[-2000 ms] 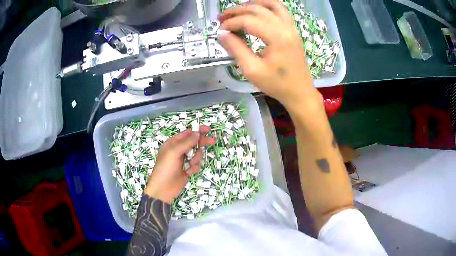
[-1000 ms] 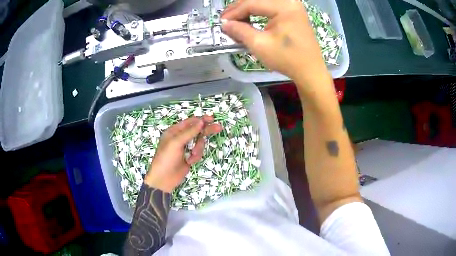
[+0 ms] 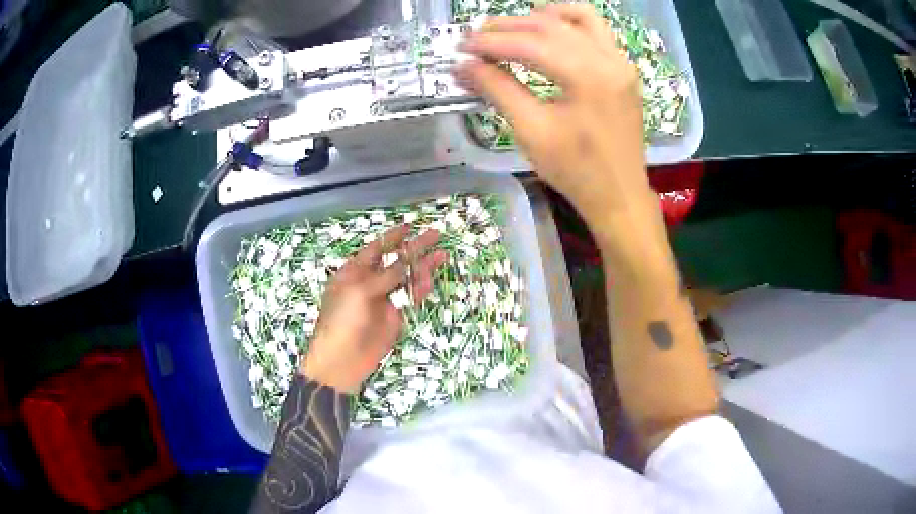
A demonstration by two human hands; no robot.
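The near parts bin (image 3: 213, 301), a translucent tub at my lap, is filled with green leads with white housings (image 3: 442, 366). My left hand (image 3: 360, 306) is over these parts, palm up, fingers spread and a little blurred. White housings show at its fingers; whether it holds them or they lie behind is hard to tell. My right hand (image 3: 562, 95) is at the right end of the silver press fixture (image 3: 397, 72), thumb and fingertips close together at the work slot. I cannot make out a part between them. The far parts bin (image 3: 691, 120) lies partly behind this hand.
A metal bowl (image 3: 271, 15) stands behind the fixture. Blue-black fittings and a hose (image 3: 209, 196) are at its left. An empty translucent tub (image 3: 70, 161) lies far left, small clear trays (image 3: 765, 40) upper right. Red (image 3: 90, 432) and blue (image 3: 191, 381) crates stand below the bench.
My left hand's fingers have spread apart from their earlier pinch around a white housing. My right fingertips have shifted slightly right, away from the slot. The whole view has shifted slightly.
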